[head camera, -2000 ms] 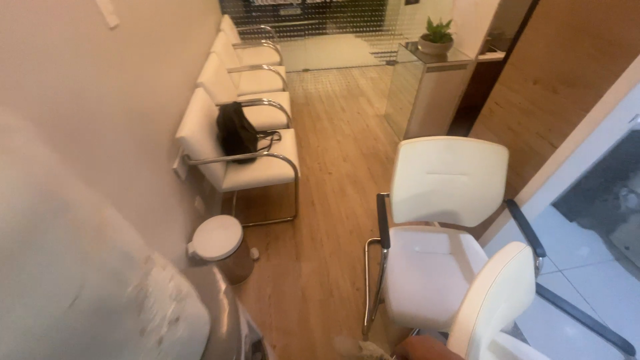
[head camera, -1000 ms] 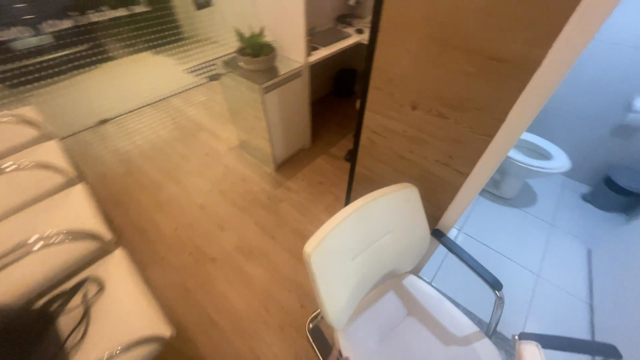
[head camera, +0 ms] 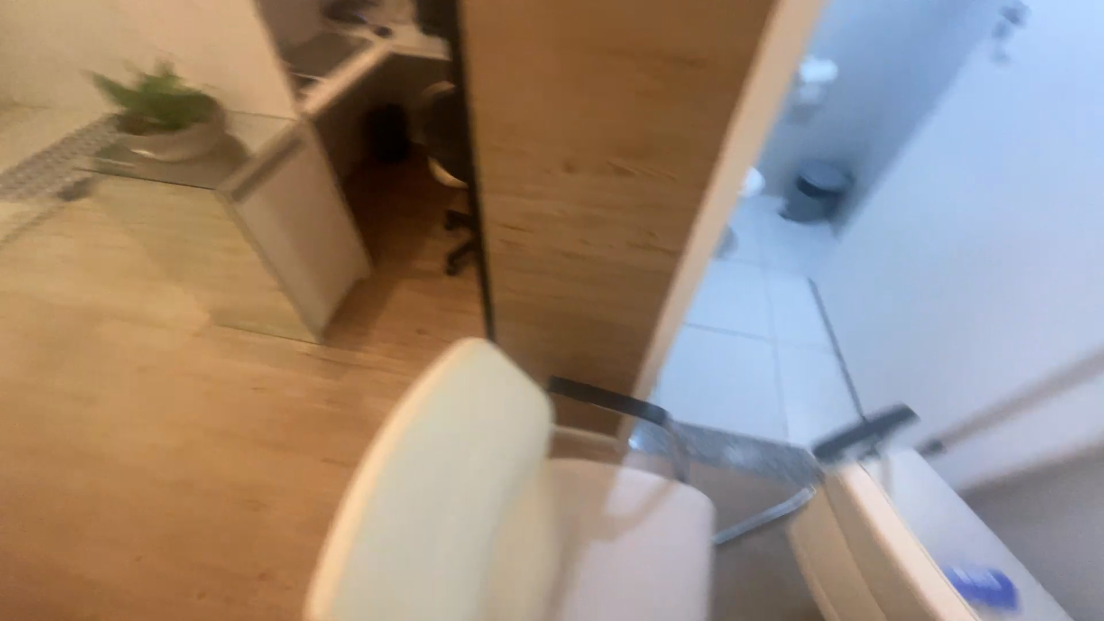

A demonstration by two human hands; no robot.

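Note:
Neither my left hand nor my right hand shows in the head view. Nearest to me is a white armchair point(head camera: 431, 509) with a black armrest point(head camera: 608, 398) and a pale seat point(head camera: 638, 543). At the lower right is the back of a second pale chair point(head camera: 871, 543), with a black armrest point(head camera: 865, 434) beside it. A blue item point(head camera: 983, 588), too blurred to name, lies on a white surface behind this second chair.
A potted plant point(head camera: 164, 112) stands on a glass-topped cabinet point(head camera: 297, 233) at the left. A wood panel point(head camera: 595, 172) borders a doorway to a tiled room with a dark bin point(head camera: 818, 190). A wheeled chair point(head camera: 444, 129) is under a desk.
The view has swung far to the right; the row of waiting chairs has left it. A hand partly visible at the bottom edge two seconds ago is out of view.

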